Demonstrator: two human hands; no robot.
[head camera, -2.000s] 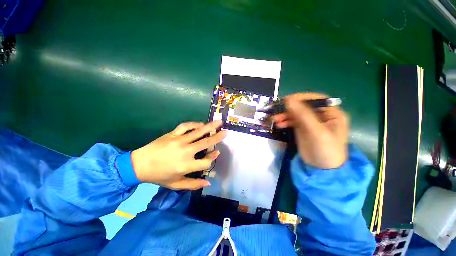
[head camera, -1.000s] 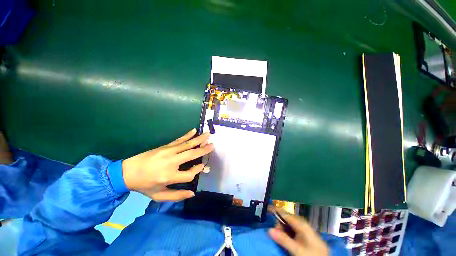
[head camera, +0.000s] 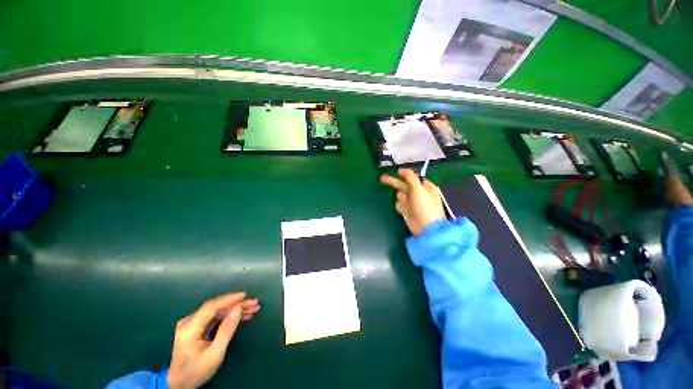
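Observation:
My right hand (head camera: 416, 200) reaches forward over the bench, with the thin bright tip of the tweezers (head camera: 426, 164) showing at its fingers. The tip overlaps the lower edge of a tablet screen assembly (head camera: 411, 141); I cannot tell if it touches. My left hand (head camera: 204, 339) is empty at the lower left, fingers curled loosely apart. The adhesive release sheet (head camera: 321, 305), white with a black block on its upper half, lies between my hands. Spare adhesive sheets (head camera: 511, 273) lie partly behind my right forearm.
Other tablets (head camera: 276, 128) stand in a row along the metal rail (head camera: 304, 83). A blue bin (head camera: 23, 194) is at the left. A white roll (head camera: 621, 319), wired small parts (head camera: 577, 218) and a component tray (head camera: 591, 377) are at the right. Another person's arm (head camera: 678, 228) shows at the far right.
The view has tilted up to the rail. The tablet I worked on no longer lies over the release sheet. My left hand is off it, and my right hand has gone forward from the bench's near edge.

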